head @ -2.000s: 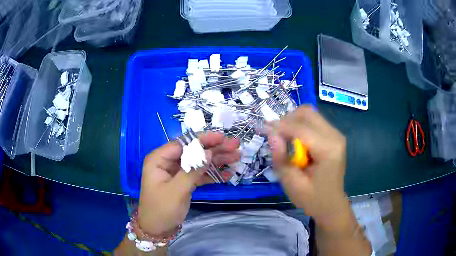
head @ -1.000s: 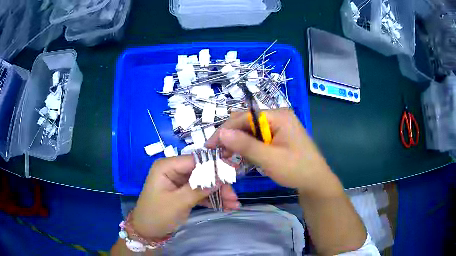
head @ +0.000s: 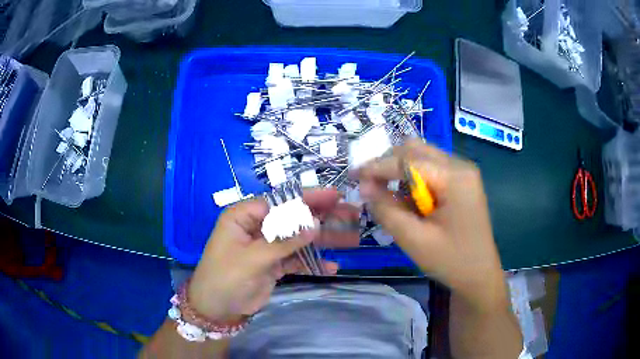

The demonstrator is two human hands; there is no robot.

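Observation:
A pile of thin silver pins with white tabs (head: pixel 302 123) lies in the blue tray (head: pixel 203 91). My left hand (head: pixel 245 245), with a bead bracelet at the wrist, holds a fanned bundle of tabbed pins (head: pixel 288 220) over the tray's near edge, white tabs towards me. My right hand (head: pixel 428 210) is blurred over the tray's right part. A yellow-handled tool (head: pixel 421 191) is tucked in it. A white tab (head: pixel 370 146) shows at its fingertips; whether they grip it is unclear.
A digital scale (head: pixel 489 91) and red-handled snips (head: pixel 583 191) lie right of the tray. Clear tubs with white-tabbed pins stand left (head: pixel 105 119) and at the back right (head: pixel 519 52). Another clear tub (head: pixel 344 12) is behind the tray. A loose pin (head: pixel 228 195) lies at the tray's left.
My right hand has moved right, away from the bundle in my left hand, and a white tab now shows at its fingertips. My left hand still holds the bundle. The view has shifted slightly.

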